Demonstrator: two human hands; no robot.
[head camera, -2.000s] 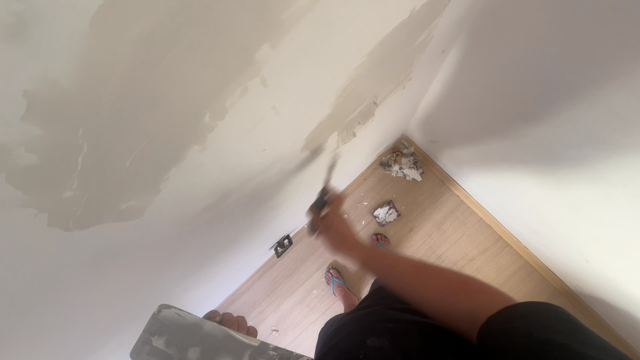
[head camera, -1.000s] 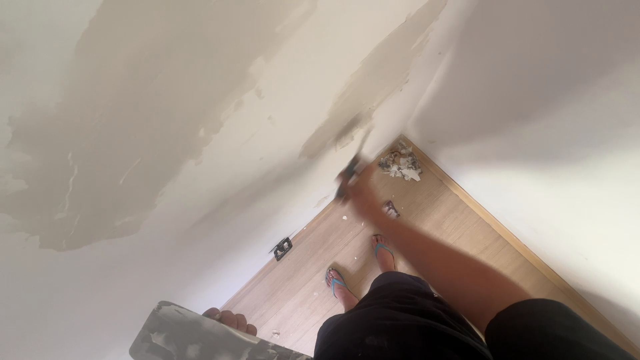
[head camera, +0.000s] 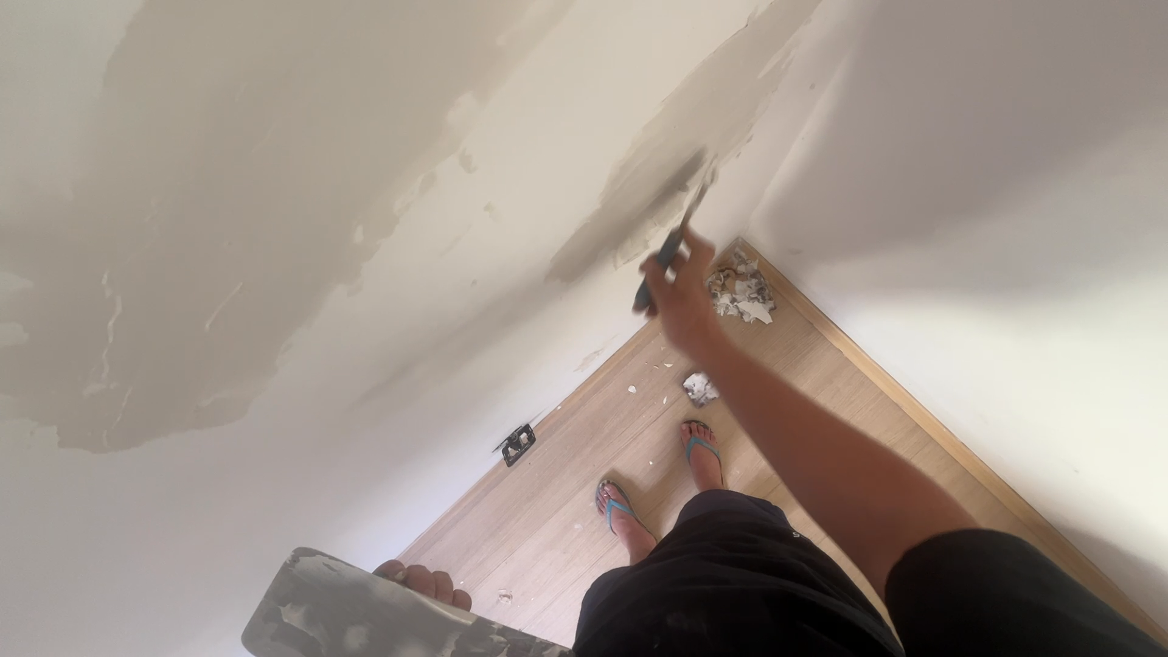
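My right hand (head camera: 680, 287) grips the dark blue-green handle of a putty knife (head camera: 671, 251), whose thin blade points up at the wall beside a wet-looking grey-beige patch of filler (head camera: 680, 146). Whether the blade touches the wall is unclear. At the lower left, my left hand (head camera: 424, 584) is shut on a wide, putty-smeared plastering trowel or hawk (head camera: 356, 611); only its fingertips show past the edge. A larger filler patch (head camera: 210, 201) covers the wall at the left.
A heap of peeled scraps (head camera: 744, 287) lies in the floor corner, and a smaller whitish clump (head camera: 701, 390) nearer my feet in flip-flops (head camera: 616, 506). An open socket box (head camera: 518, 445) sits low on the left wall. White crumbs dot the wood floor (head camera: 584, 456). Another wall (head camera: 1022, 365) rises at the right.
My right hand with the putty knife has moved right and up along the wall from where it was two seconds ago. My left hand stays at the lower left with its tool.
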